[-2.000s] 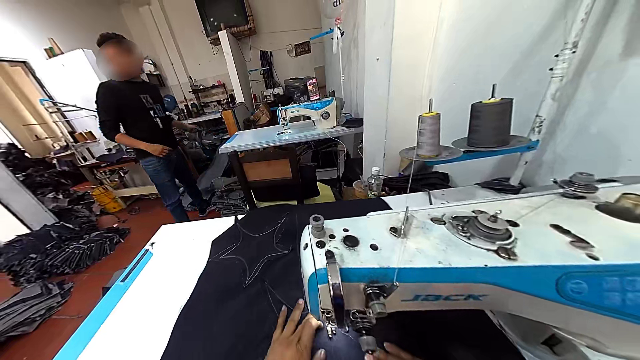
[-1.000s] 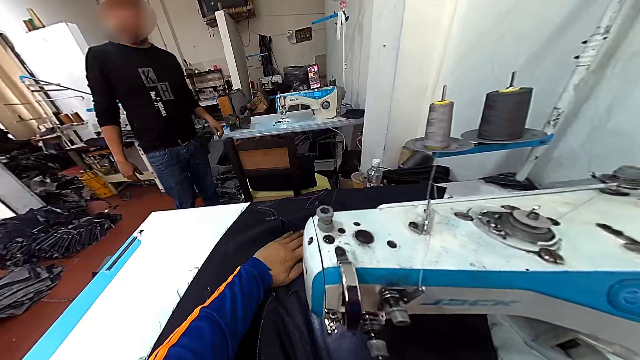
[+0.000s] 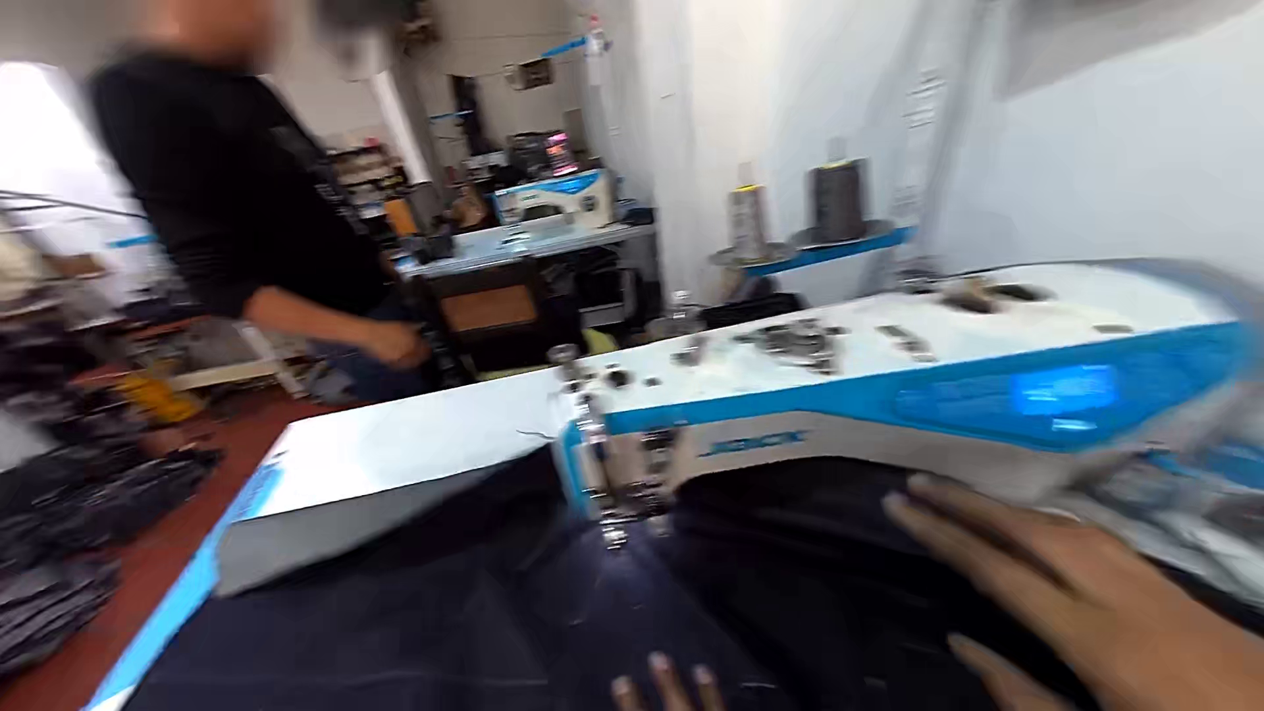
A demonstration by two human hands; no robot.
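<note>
Dark fabric (image 3: 395,612) lies spread over the sewing machine table, passing under the presser foot (image 3: 614,533) of a white and blue Jack sewing machine (image 3: 859,365). Only the fingertips of my left hand (image 3: 664,686) show at the bottom edge, flat on the cloth in front of the foot. My right hand (image 3: 1076,592) rests with spread fingers on the fabric right of the needle area, under the machine's arm; it is blurred. Neither hand shows a grip on the cloth.
A person in a black top (image 3: 247,188) stands beyond the table at the left. Thread cones (image 3: 837,202) stand on a holder behind the machine. A second sewing machine (image 3: 558,202) is further back. Dark cloth heaps (image 3: 89,533) lie at the far left.
My left hand has moved from beside the machine head to the near edge of view. The right hand has come into sight at the right. The bystander stands nearer. The view has shifted.
</note>
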